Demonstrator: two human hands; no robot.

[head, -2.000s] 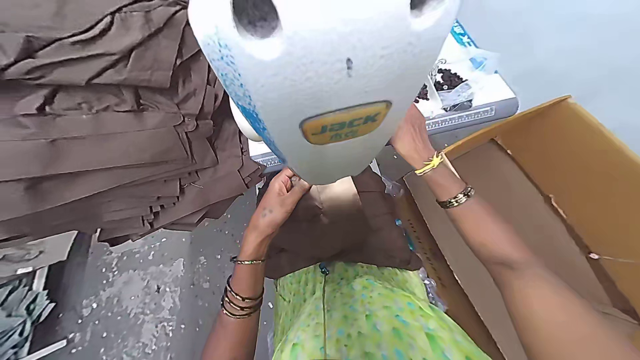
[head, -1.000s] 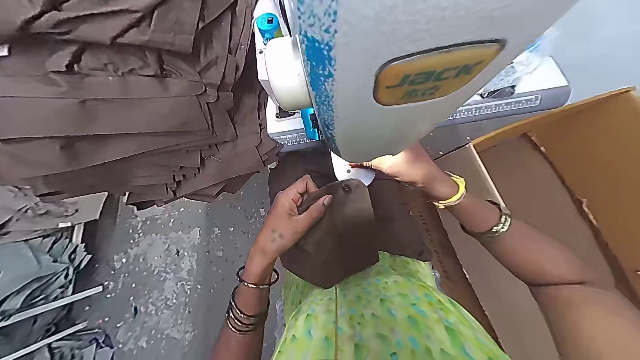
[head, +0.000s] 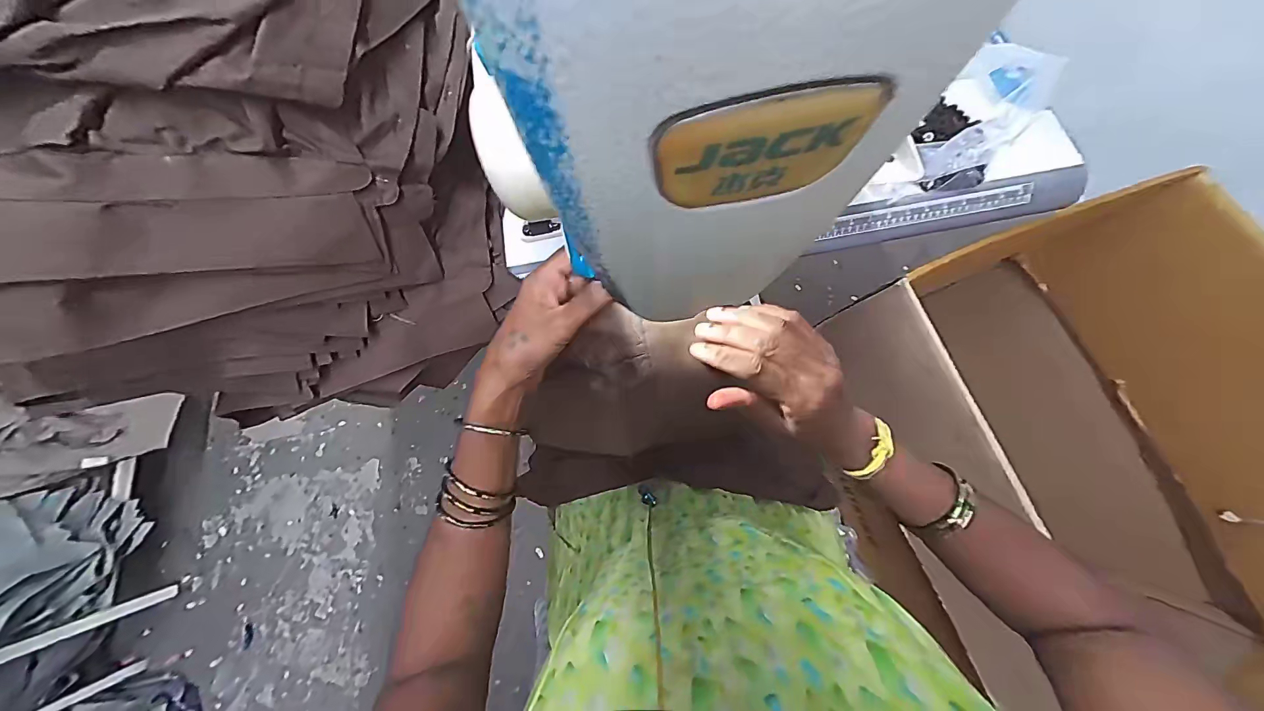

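A white and blue Jack sewing machine head (head: 612, 128) fills the top middle of the view and hides its needle area. Under its lower end lies a piece of brown cloth (head: 612, 405), spread across the lap. My left hand (head: 543, 321) pinches the cloth's edge between thumb and fingers at the machine's left side. On the right, my right hand (head: 770, 365) rests on the cloth with fingers bent and thumb apart; whether it grips the cloth cannot be told.
Brown cloth pieces (head: 188, 217) are piled at the left. An open cardboard box (head: 1066, 365) stands at the right. Behind the machine, a plastic bag of small dark items (head: 958, 138) lies on the white machine bed near a ruler strip (head: 928, 210). Greyish cloth (head: 59, 563) lies lower left.
The cloth corner held up below the machine a second ago now lies under the machine's end. My right hand has come from behind the cloth onto its top.
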